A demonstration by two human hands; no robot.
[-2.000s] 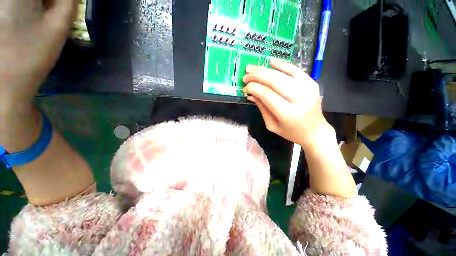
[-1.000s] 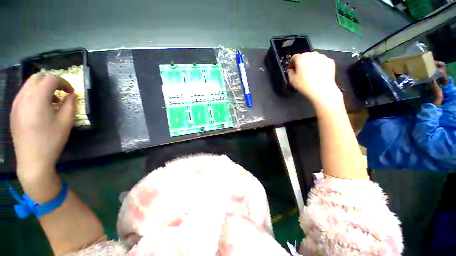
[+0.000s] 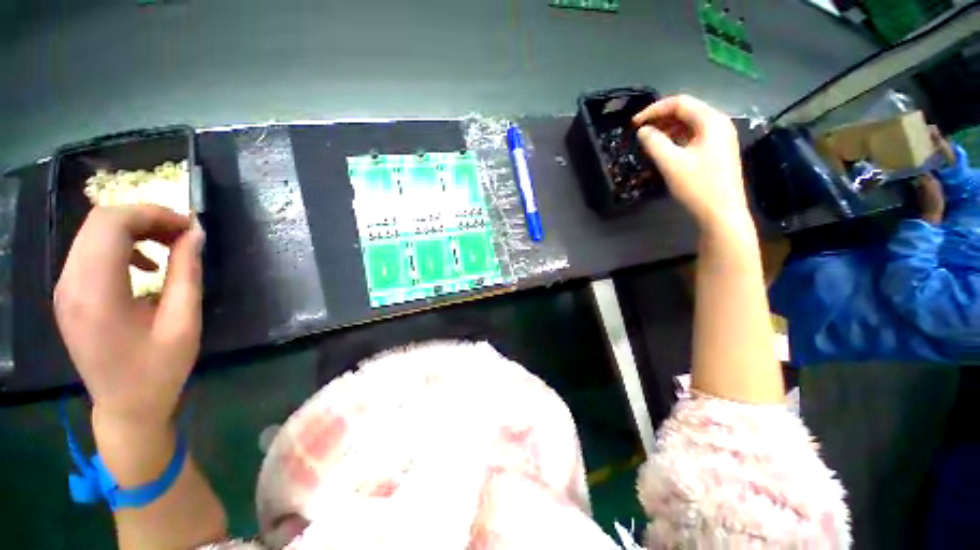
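My left hand (image 3: 134, 290) is over the near part of the left parts bin (image 3: 65, 177), thumb and forefinger nearly together at its right wall; whether they pinch a part is too small to tell. Small cream parts (image 3: 150, 185) are piled in that bin. My right hand (image 3: 699, 161) is at the right edge of the right parts bin (image 3: 604, 199), thumb and forefinger bent close together; I cannot tell if something is between them. That bin holds small dark parts. The green PCB panel (image 3: 432, 260) lies flat between the bins, with dark marks across its middle.
A blue marker pen (image 3: 524, 183) lies right of the panel. Clear tape (image 3: 282, 231) crosses the black ledge. Beyond is the grey-green conveyor belt (image 3: 355, 64) with other green panels (image 3: 728, 41). At the right a person in blue sleeves (image 3: 924, 269) holds a cardboard box (image 3: 881, 148).
Since one second ago, my right hand has lifted from inside the right bin to its edge. My left hand has moved to the cream bin's right wall. The belt's green panels have shifted left.
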